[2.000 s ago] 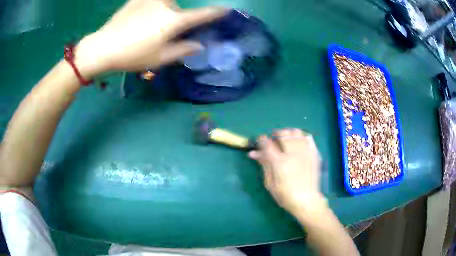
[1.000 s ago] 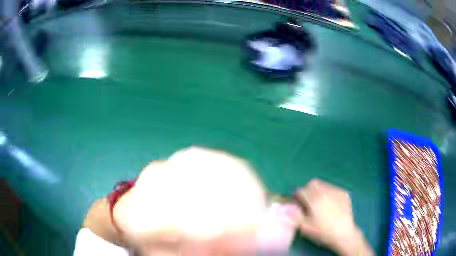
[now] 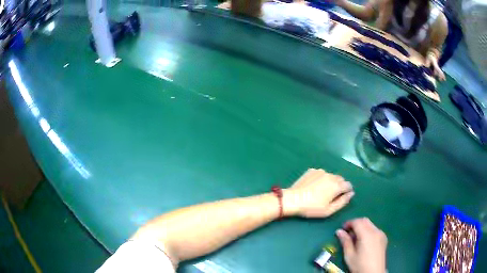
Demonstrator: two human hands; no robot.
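My left hand [image 3: 320, 194] is low at centre right over the bench, a red cord on its wrist, fingers curled; any small piece in it is hidden. My right hand [image 3: 367, 245] is just below and right, fingers bent, cut off by the bottom edge. The mallet head [image 3: 324, 257] lies left of it; its yellow handle runs out of the bottom edge, so my grip on it cannot be told. A dark fan [image 3: 395, 129] with pale blades is farther off at the right. The blue tray [image 3: 444, 223] of small coppery pieces is at the lower right, cut off.
A person [image 3: 414, 24] is across the green bench [image 3: 213, 133], by cardboard [image 3: 342, 38] bearing dark parts. A pale post [image 3: 101, 34] rises at the upper left, a dark item [image 3: 125, 29] beside it. More dark parts [image 3: 470, 112] are at the right edge. A brown carton [image 3: 18, 154] is at left.
The view has swung towards the left and far side of the bench. The fan and tray appear farther right. My hands show farther right, and the mallet head is now visible.
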